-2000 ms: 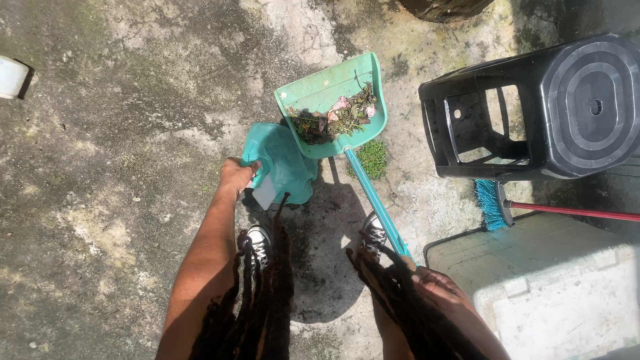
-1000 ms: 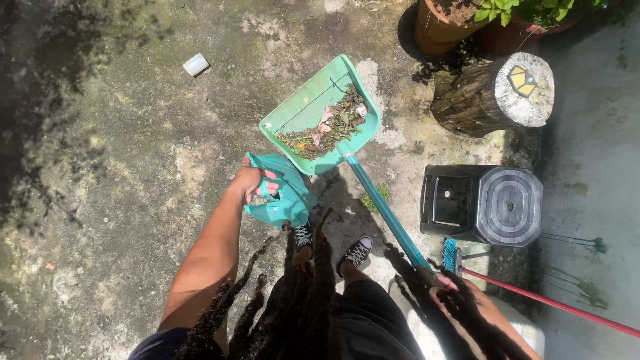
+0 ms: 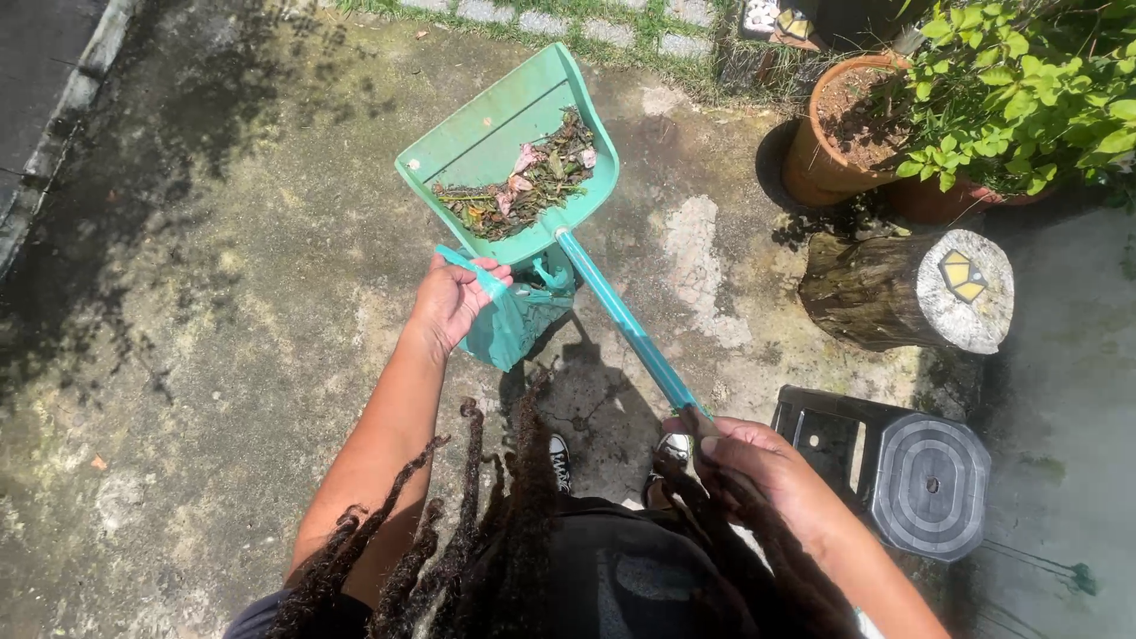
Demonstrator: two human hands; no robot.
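Note:
A green long-handled dustpan is held up in front of me, with dry leaves and pink petals lying in its pan. My right hand is closed around the end of its teal handle, partly behind locks of hair. My left hand, palm up, holds the edge of a teal plastic bag between thumb and fingers. The bag hangs just below the near edge of the pan, and the pan hides part of its mouth.
At my right are a black plastic stool, a sawn log with a painted top, and a terracotta pot beside leafy plants. A grey wall runs along that side. Grass-edged paving lies beyond the concrete ground.
The view has shifted, now showing more ground ahead. My left hand still holds the bag, with its palm now turned up near the pan. The leaves remain in the dustpan.

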